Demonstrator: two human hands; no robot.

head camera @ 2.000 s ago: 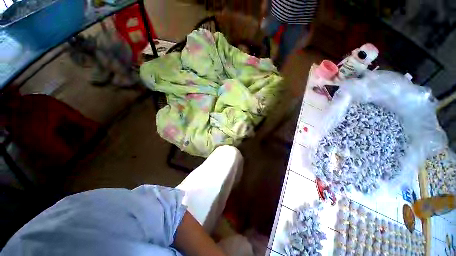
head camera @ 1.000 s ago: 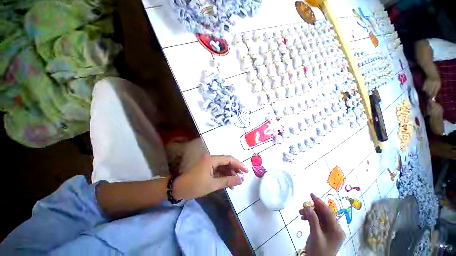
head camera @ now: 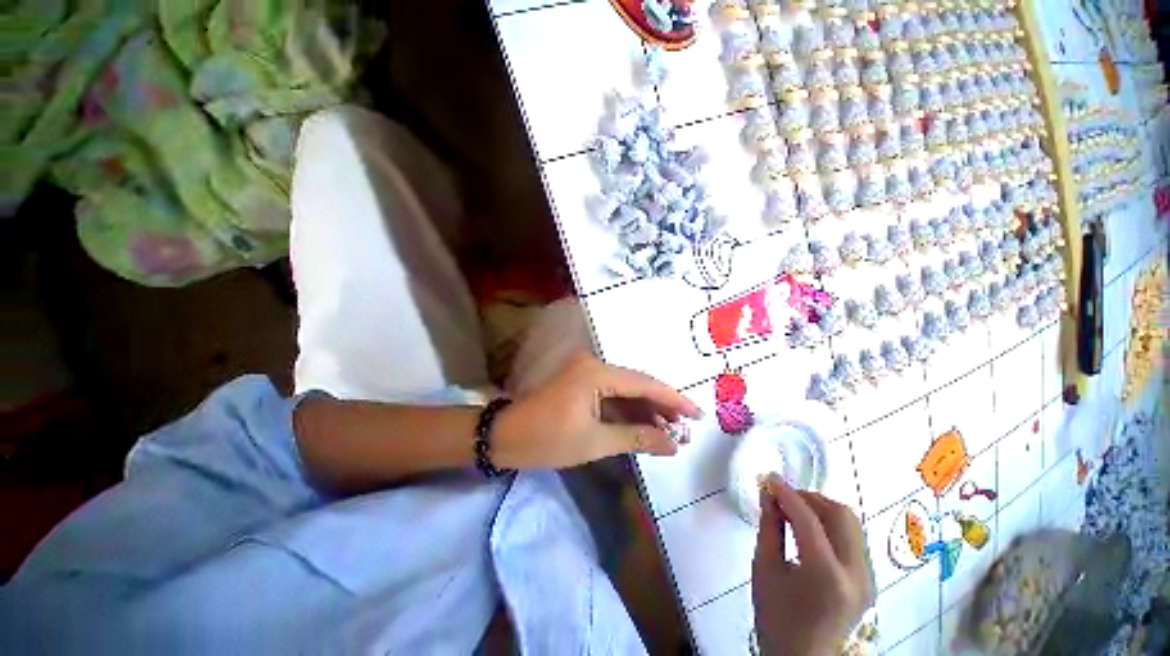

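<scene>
My left hand (head camera: 584, 417) is at the table edge, thumb and index finger pinching a tiny grey-white part (head camera: 679, 432). My right hand (head camera: 811, 564) pinches a tiny cream part (head camera: 769, 484) at the near rim of the round white glue dish (head camera: 798, 451), which stands between my hands. A loose pile of grey parts (head camera: 652, 192) lies near the table edge. Joined pieces (head camera: 906, 128) stand in long rows beyond it.
A yellow rod (head camera: 1055, 141) and a black-handled tool (head camera: 1091, 301) lie beyond the rows. A tub of cream parts (head camera: 1026, 596) stands at lower right, grey parts (head camera: 1123, 493) beyond it. Loose yellow-orange parts (head camera: 1146, 336) lie at the right. Green floral fabric (head camera: 193, 141) is at upper left.
The view has shifted, so the table appears further left and the other worker is out of view. My right hand has moved the cream part to the dish. A grey part now shows between my left fingertips.
</scene>
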